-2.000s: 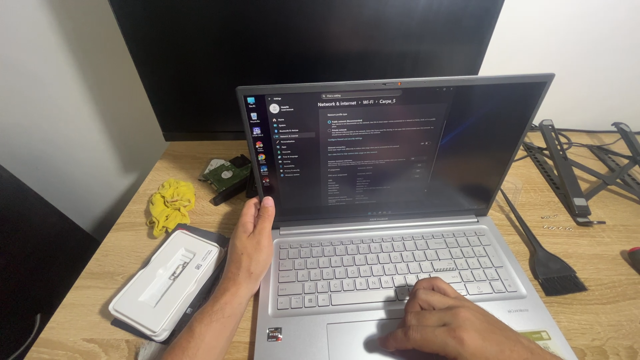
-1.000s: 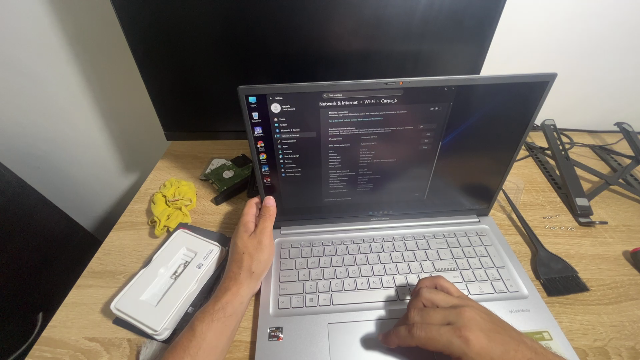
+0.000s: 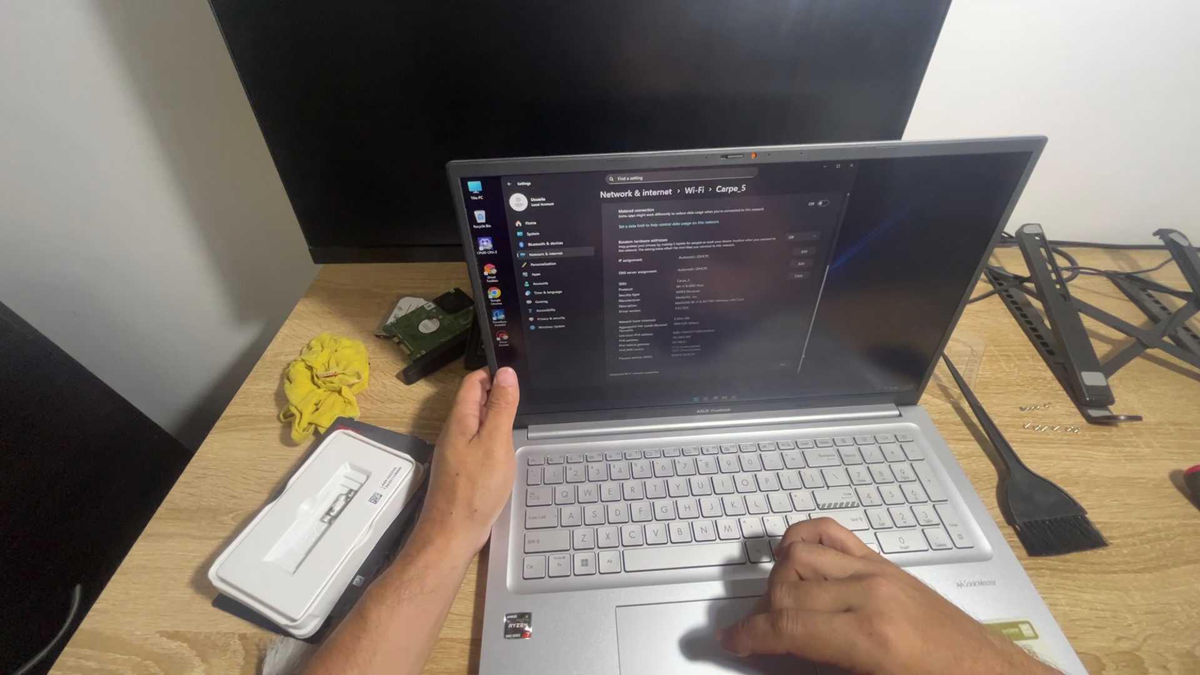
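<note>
A silver ASUS Vivobook laptop (image 3: 562, 600) stands unfolded on the wooden desk, its screen (image 3: 712, 309) showing a dark network settings page. My left hand (image 3: 473, 459) holds the lower left edge of the screen, thumb in front and the other fingers partly hidden behind it. Over the touchpad (image 3: 656, 637) lies my right hand (image 3: 825, 600), fingers curled, one fingertip at the pad's surface; it holds nothing. The light keyboard (image 3: 694, 506) is just above that hand. Left of my left forearm sits a white tray-like box (image 3: 272, 562) with a small metal part inside.
A black monitor (image 3: 581, 75) stands behind the laptop. At left are a yellow cloth scrunchie (image 3: 323, 380) and a bare hard drive (image 3: 431, 323). To the right lie a black tint brush (image 3: 1041, 497), several small screws (image 3: 1050, 427) and a black folding stand (image 3: 1064, 319).
The settings page on the laptop screen has scrolled down since the earliest frame. Both hands have stayed in about the same places.
</note>
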